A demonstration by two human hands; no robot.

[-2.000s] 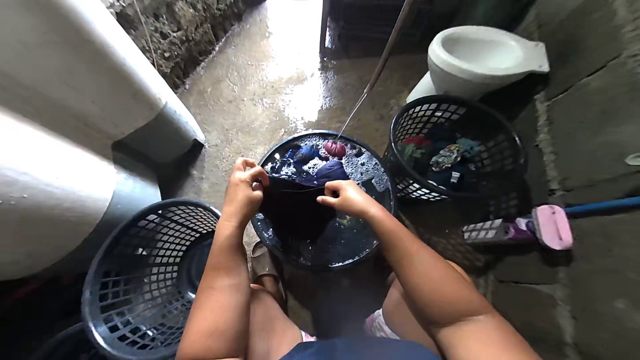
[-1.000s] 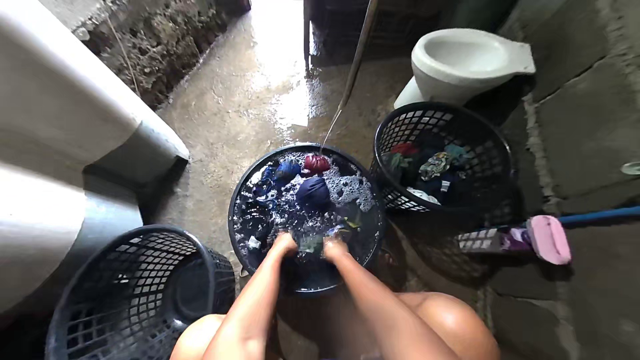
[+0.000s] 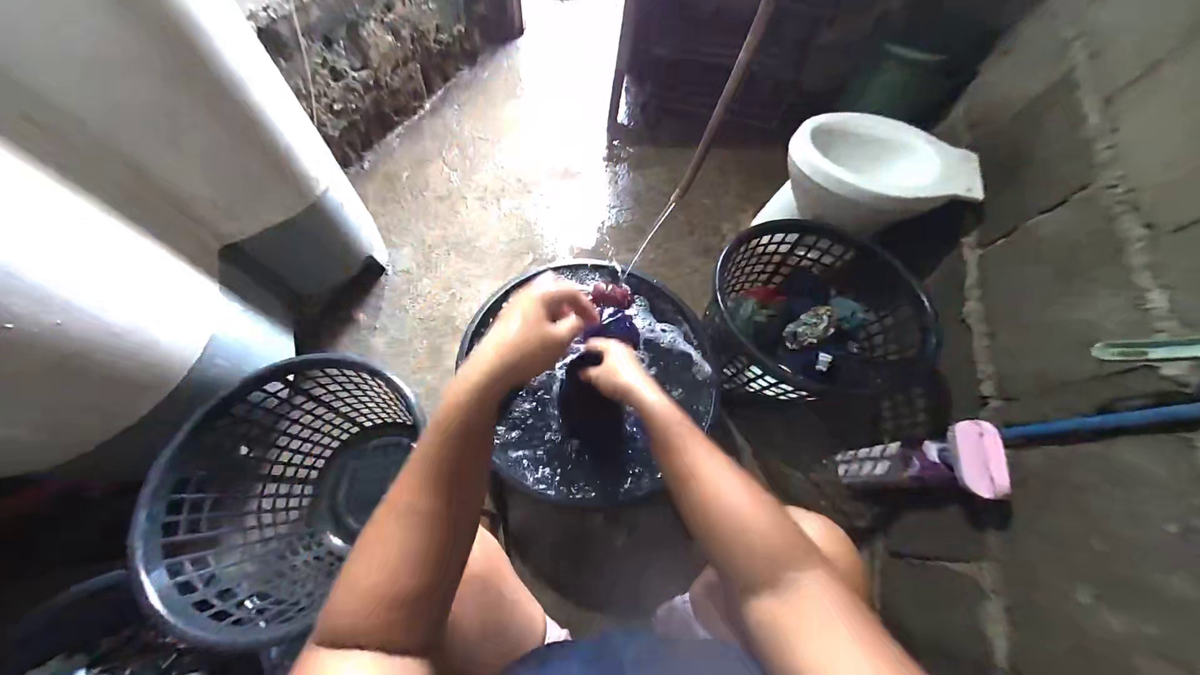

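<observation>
Between my knees is a round dark tub (image 3: 710, 412) of sudsy water. Over it my right hand (image 3: 614, 368) grips a dark wet cloth (image 3: 591, 412) that hangs into the water. My left hand (image 3: 544, 323) is raised a little higher over the tub's left side, blurred, fingers bent; whether it holds part of the cloth I cannot tell. A dark red cloth (image 3: 611, 295) and a dark blue one (image 3: 617, 328) lie just beyond my hands. Water runs thinly from the end of a long pipe or hose (image 3: 717, 112) into the tub's far side.
A dark plastic laundry basket (image 3: 281, 487) stands at the left. Another basket (image 3: 727, 281) at the right holds several clothes (image 3: 808, 326). Behind it is a white toilet bowl (image 3: 877, 159). A pink-headed brush or mop (image 3: 980, 459) with a blue handle lies at the right by the block wall.
One second ago both hands were down in the tub's water; now they are lifted above it, with dark cloth raised in the right. The red and blue cloths were in the tub before too.
</observation>
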